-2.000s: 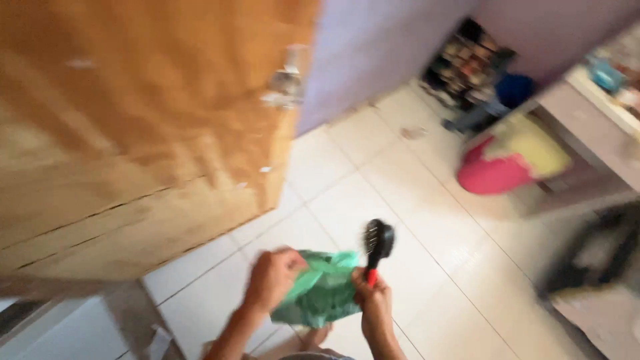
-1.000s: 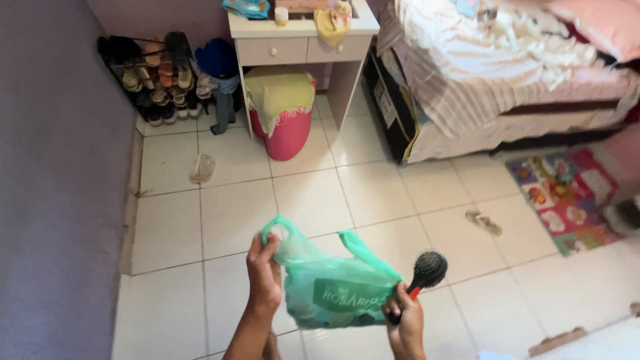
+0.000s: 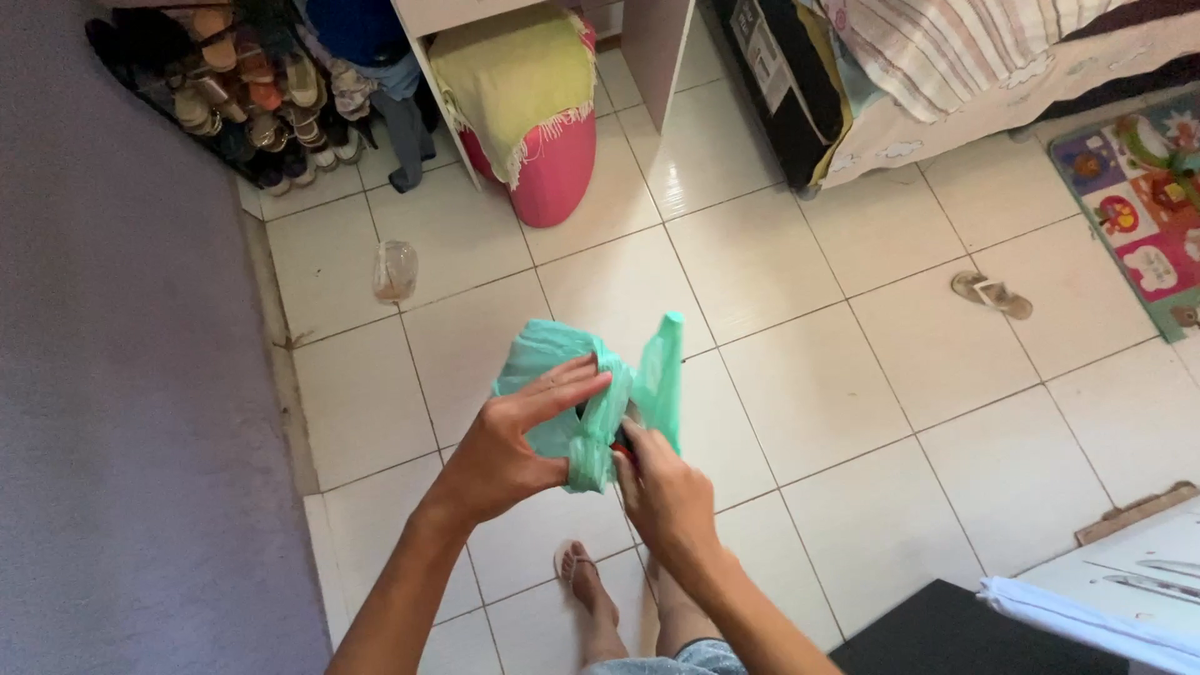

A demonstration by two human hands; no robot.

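Observation:
A green plastic bag is bunched up in front of me, above the tiled floor. Its left side is pinched between the fingers and thumb of my left hand. My right hand is at the bag's opening, gripping the red and black handle of the hairbrush. The brush head is hidden, seemingly inside the bag. One bag handle stands up loose beside my right fingers.
A shoe rack stands against the wall at the upper left, next to a pink bin under a desk. A clear plastic container and a flip-flop lie on the floor. A bed and patterned mat are at the right.
The brush head, in plain view outside the bag before, is now out of sight at the bag's opening. The bag is more bunched between my hands. The view has turned from the door toward the room.

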